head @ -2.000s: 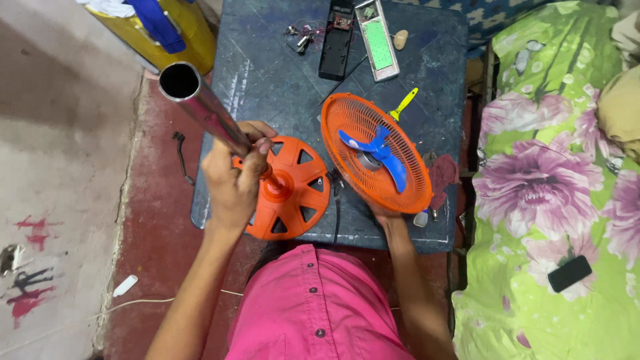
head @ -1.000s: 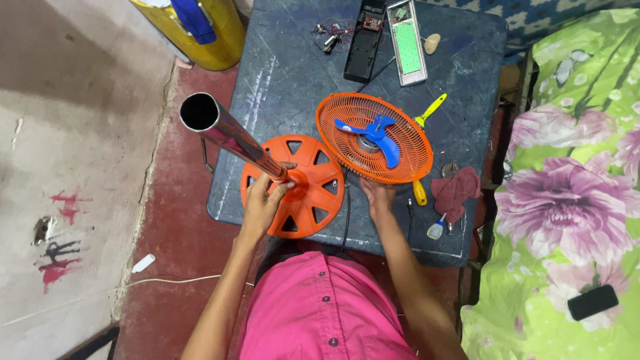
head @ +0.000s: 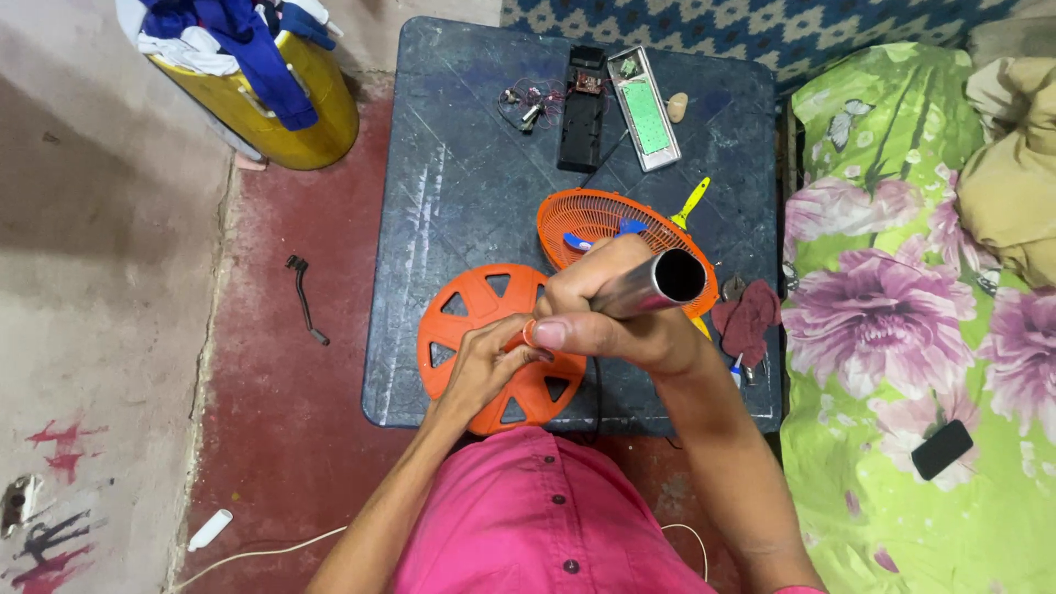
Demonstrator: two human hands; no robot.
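Observation:
My right hand (head: 619,313) is closed around a shiny metal tube (head: 652,285), whose open end points up toward the camera and leans right. Just left of it, my left hand (head: 491,355) grips the orange collar (head: 525,337) at the tube's lower end, above the round orange plastic fan base (head: 454,318). My hands hide part of the base and the joint. Behind my right hand, an orange fan grille (head: 586,206) with blue fan blades (head: 631,225) lies on the dark table (head: 478,206), partly covered.
An opened black housing (head: 582,124), a light panel with a green board (head: 645,115), wires (head: 532,103), a yellow-handled brush (head: 691,202) and a maroon cloth (head: 748,320) lie on the table. A yellow bin of clothes (head: 322,107) stands left; a bed with a phone (head: 942,450) is right.
My right hand has left the fan grille and taken hold of the metal tube. The tube, which leaned left, now leans right. My left hand stays at its lower end.

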